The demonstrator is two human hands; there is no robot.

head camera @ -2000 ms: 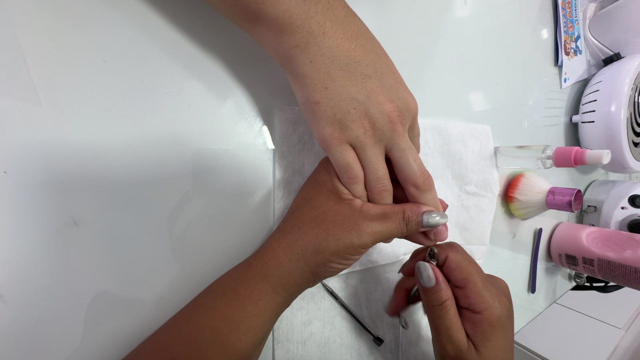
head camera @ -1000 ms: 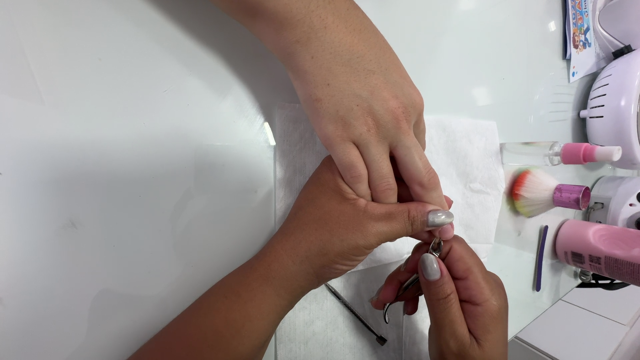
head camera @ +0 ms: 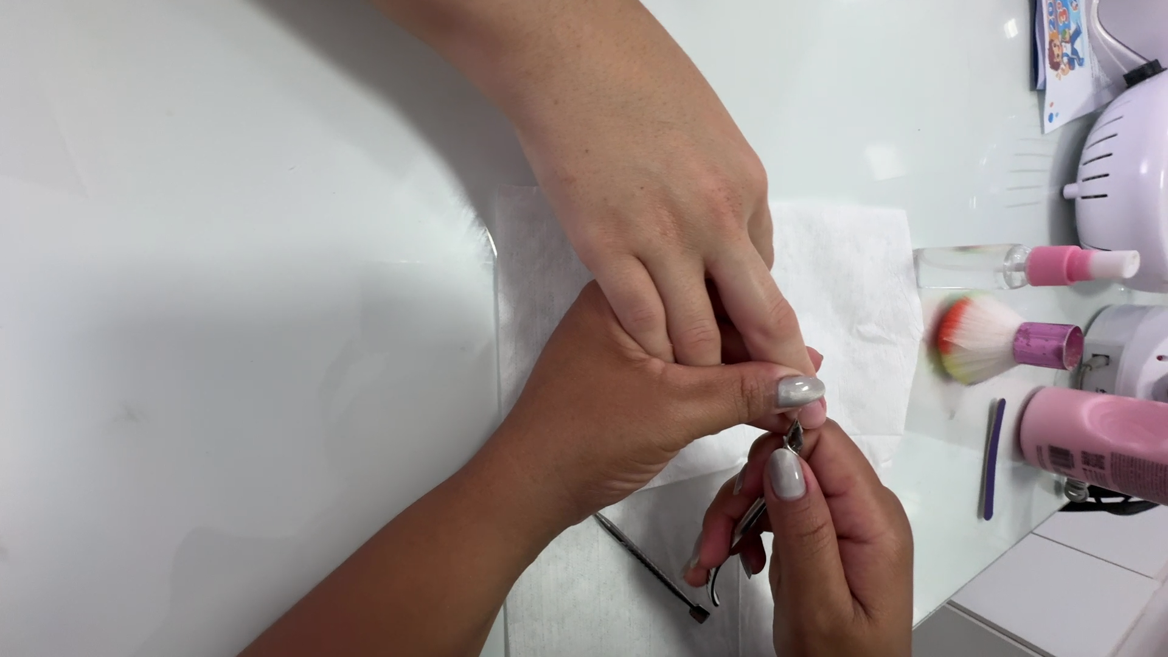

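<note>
Another person's hand reaches down from the top, palm down. My left hand is closed around its fingers, thumb pressed near one fingertip. In my right hand are metal cuticle nippers, gripped between thumb and fingers, their jaws at the nail edge of that fingertip; the exact contact is too small to tell. A curved handle end sticks out below my fingers. Under the hands lies a white disposable towel, and on it, by my left wrist, rests a metal cuticle pusher.
Along the right side are a clear spray bottle with a pink collar, a soft dust brush, a purple nail file and a pink bottle. White appliances and a printed leaflet stand behind them.
Two seconds ago the nippers were mostly hidden in my right hand; now their jaws and a curved handle show. My left hand keeps its hold on the other person's fingers.
</note>
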